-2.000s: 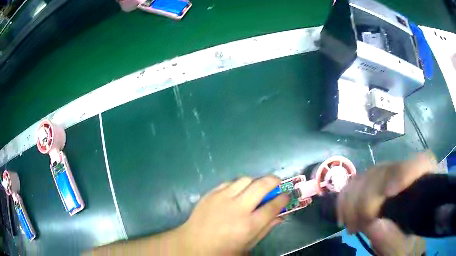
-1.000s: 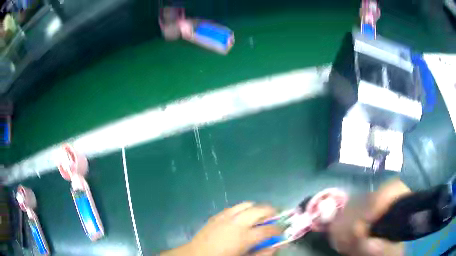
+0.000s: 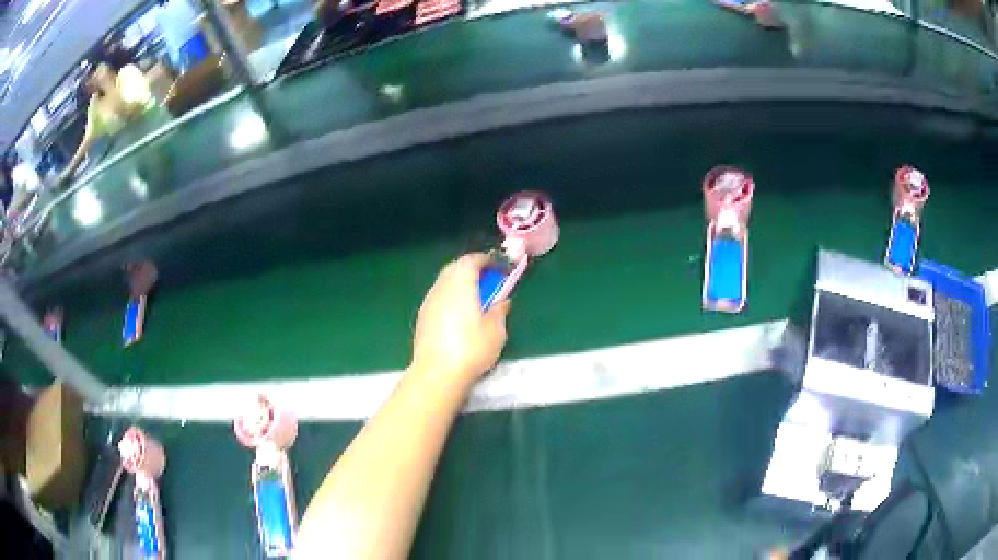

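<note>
My left hand (image 3: 465, 323) is closed around the handle of an open pink fan (image 3: 529, 222) over the green belt beyond the white rail. The fan's round head and part of its blue battery show past my fingers. Only a small blurred skin-coloured patch, likely my right hand (image 3: 778, 553), shows at the bottom edge. A dark thin tool shape reaches from there towards the pickup block of the screw feeder (image 3: 870, 377). What my right hand holds is cut off.
Two open fans lie on the bench at left (image 3: 273, 492) (image 3: 146, 509). More fans lie on the belt, including one right of my hand (image 3: 726, 268). A blue screw tray (image 3: 963, 334) stands beside the feeder. A cardboard box (image 3: 53, 443) is at left. A person (image 3: 115, 109) is far left.
My left hand has moved from the near bench up and forward over the belt, with a fan in it. My right hand has almost left the picture. The view has tilted up.
</note>
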